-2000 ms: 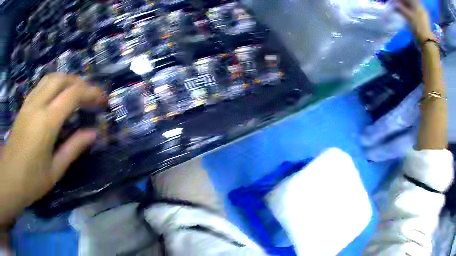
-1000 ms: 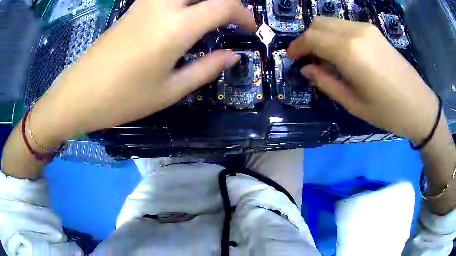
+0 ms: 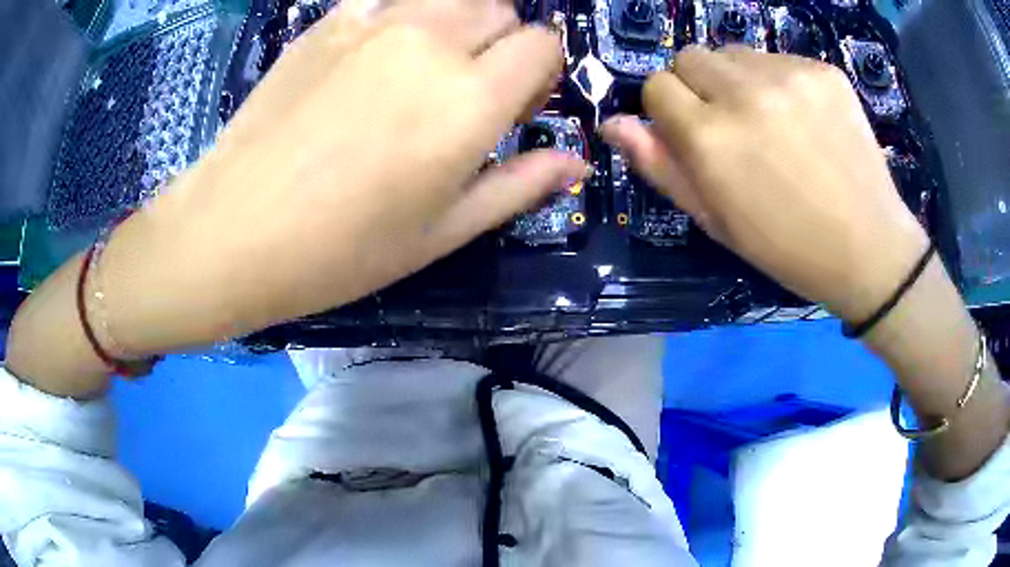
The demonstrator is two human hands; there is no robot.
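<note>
The black blister tray (image 3: 465, 290) lies in front of me with rows of camera modules. My left hand (image 3: 410, 133) is over its left middle, thumb beside one camera module (image 3: 543, 210) that is partly covered. My right hand (image 3: 753, 144) is over the right middle, thumb and curled fingers above another module (image 3: 661, 225), whose lens is hidden. Whether either hand holds a tiny part cannot be told. Behind, a module with a black round lens (image 3: 637, 20) stands in its pocket.
A small-parts tray (image 3: 138, 116) with dense rows lies at the left. Translucent trays (image 3: 958, 122) stand at the right. Below the tray's front edge are my lap (image 3: 399, 443), the blue floor (image 3: 199, 426) and a white-topped object (image 3: 820, 487).
My left thumb has moved right, beside the module's lens. My right thumb has moved left, towards the gap between the two modules. The view has shifted slightly.
</note>
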